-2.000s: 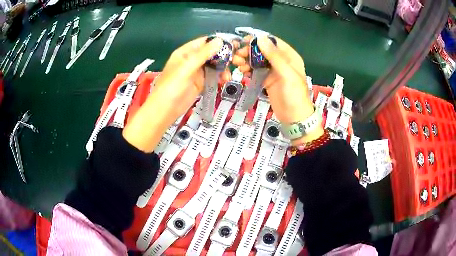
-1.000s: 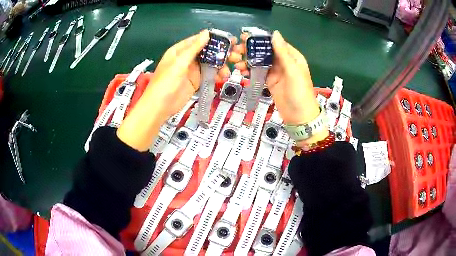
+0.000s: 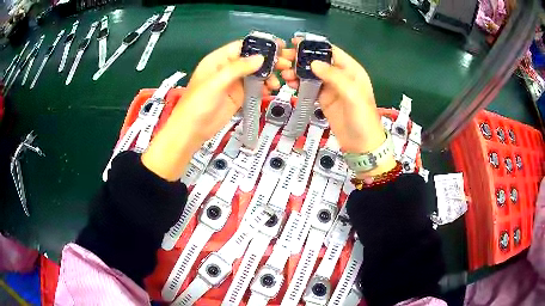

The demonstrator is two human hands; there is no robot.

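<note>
My left hand (image 3: 218, 89) holds a smartwatch (image 3: 259, 54) upright above the tray's far edge, its dark lit screen towards me and my thumb on the glass. My right hand (image 3: 346, 95) holds a second smartwatch (image 3: 314, 57) beside it, thumb on its lower screen, which shows lines of text. Their pale straps hang down. Below, many smartwatches (image 3: 214, 213) lie face down with round dark sensor windows up, straps overlapping, in an orange-red tray (image 3: 239, 206). My fingers behind the held watches are partly hidden.
More smartwatches (image 3: 131, 38) lie in a row at the far left. Thin white pieces (image 3: 19, 173) lie at left. At right are a paper slip (image 3: 450, 198), a neighbouring orange-red tray (image 3: 481, 203) with small round parts, and a grey post (image 3: 478, 77). A dark tray edges the far side.
Both watches first tilted from steep to face me, and the screens changed. Both thumbs have since moved from the case edges onto the screens. The background has shifted slightly.
</note>
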